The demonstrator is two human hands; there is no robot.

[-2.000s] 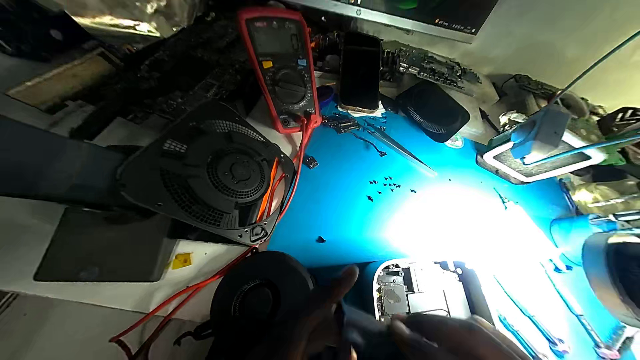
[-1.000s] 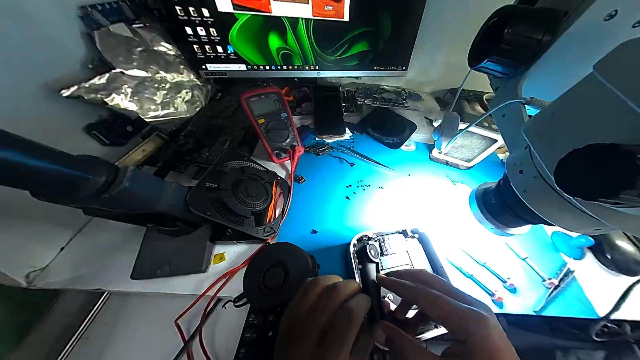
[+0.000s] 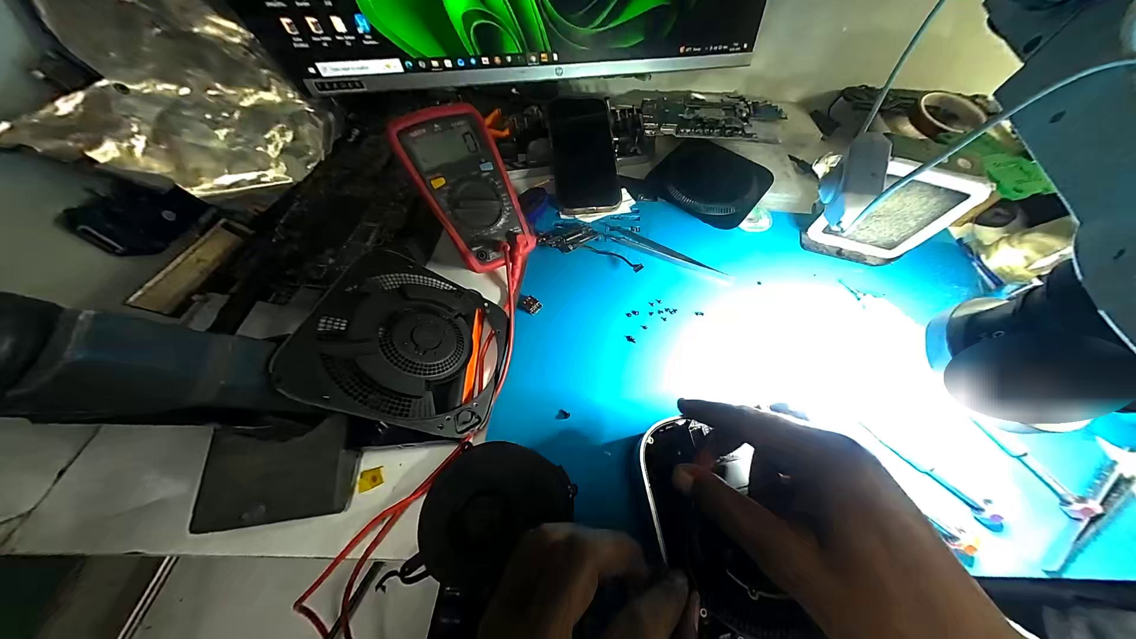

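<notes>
A small electronic device with a rounded light metal rim (image 3: 652,493) lies at the front of the blue work mat (image 3: 577,364), and its open inside shows circuitry. My right hand (image 3: 799,506) reaches over it, thumb and forefinger at its inner parts; whether they pinch something is hidden. My left hand (image 3: 577,581) is blurred at the device's lower left edge, its fingers bent, and what they hold cannot be seen. Just left of it lies a round black part (image 3: 493,506) with a short cable. Tiny screws (image 3: 657,311) are scattered on the mat.
A red multimeter (image 3: 461,186), a phone (image 3: 583,155) and tweezers (image 3: 666,251) are at the back. A vented black cover (image 3: 417,342) is at left, with red leads (image 3: 390,524) beside it. Screwdrivers (image 3: 941,488) lie right, below a microscope head (image 3: 1021,355). A monitor (image 3: 550,35) stands behind.
My right hand has moved over the top of the device, covering much of its inside. My left hand has shifted to the device's lower left edge. The view has moved closer.
</notes>
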